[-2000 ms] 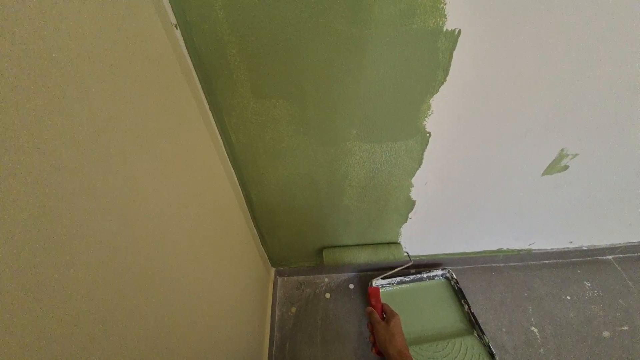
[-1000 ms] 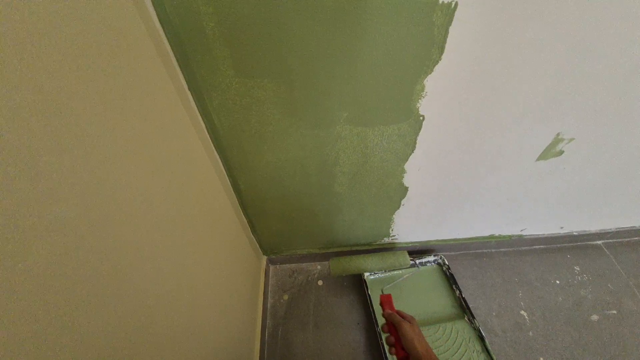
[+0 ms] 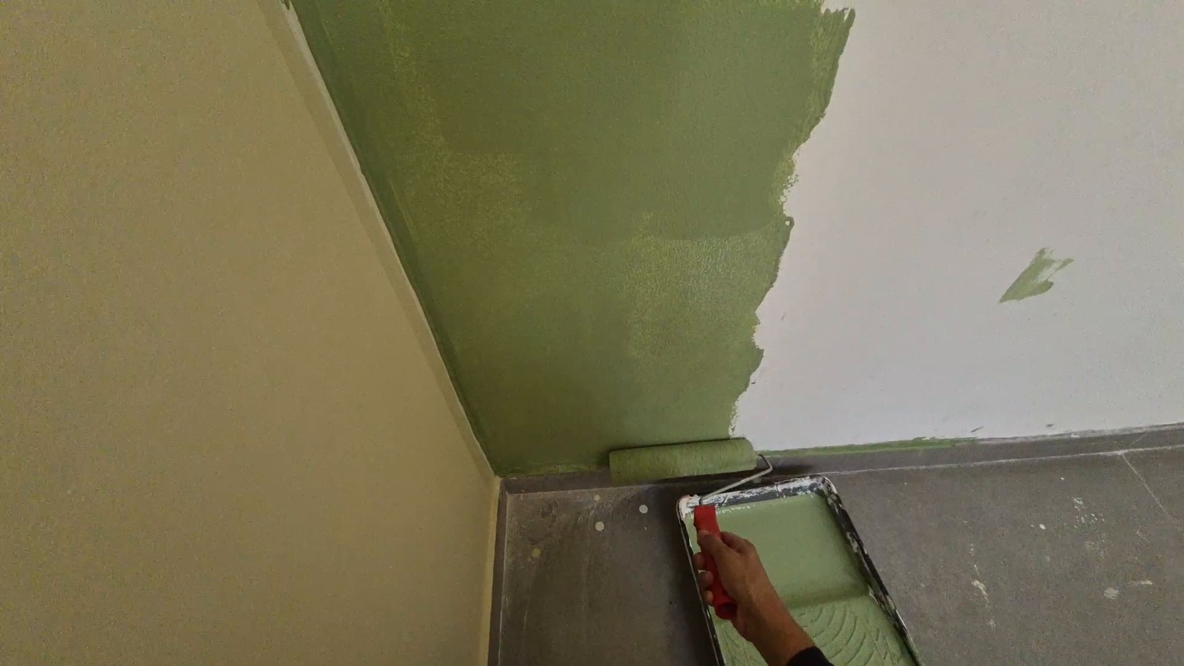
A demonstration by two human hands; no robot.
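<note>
My right hand [image 3: 735, 573] grips the red handle of a paint roller, its arm reaching in from the bottom edge. The green-coated roller sleeve [image 3: 683, 459] lies level along the foot of the wall, at the lower edge of the green painted area [image 3: 592, 305]; whether it touches the wall is hard to tell. Beneath my hand is a paint tray [image 3: 846, 527] with light green paint, ridged in its nearer part. My left hand is out of view.
A beige wall [image 3: 231, 324] fills the left side and meets the green one in a corner. White wall [image 3: 971, 139] with a green smear is at right. A grey skirting [image 3: 1036, 444] edges the paint-spotted tiled floor [image 3: 999, 546].
One second ago the roller sleeve was lower, beside the tray's far edge; now it is up at the wall's foot. My right hand has moved with it, still holding the handle.
</note>
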